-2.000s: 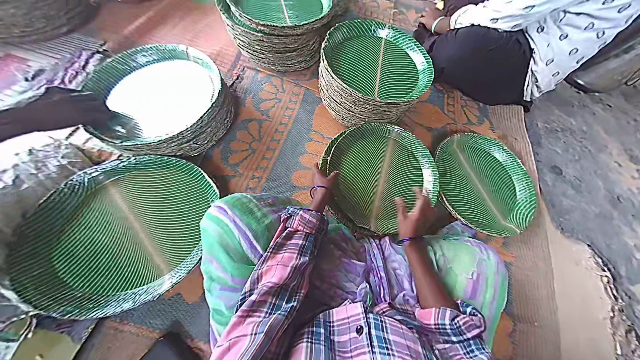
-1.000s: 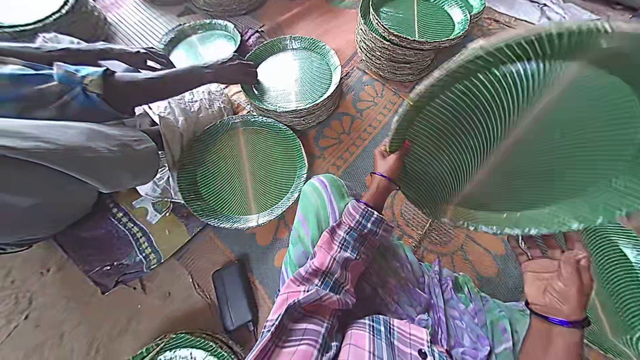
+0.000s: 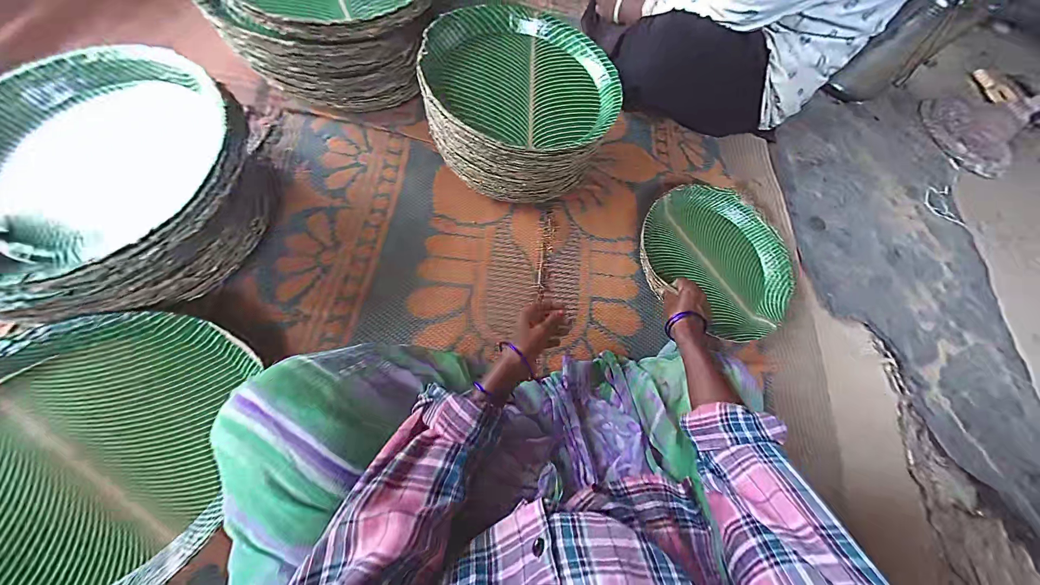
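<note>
My right hand (image 3: 686, 305) grips the near left rim of a round plate with a green banana-leaf pattern (image 3: 719, 260), which lies at the right on the patterned mat. The fingers under its rim are partly hidden. My left hand (image 3: 540, 327) is over the mat in front of my lap, its fingers loosely curled and apart, with nothing in it. Beyond my hands stands a stack of similar plates (image 3: 524, 89) with woven, rough undersides. At the lower left a large leaf-patterned plate (image 3: 106, 439) lies beside my knee.
Tall plate stacks stand at the left (image 3: 219, 219) and at the top (image 3: 341, 61). A person in dark and white clothing (image 3: 691, 73) sits at the top right. An orange and grey mat (image 3: 349, 236) spreads before me, with grey floor (image 3: 886, 236) to its right.
The plate that my left hand lifted a second ago is out of that hand. My right hand now grips the plate at the right. The view has swung back to the right.
</note>
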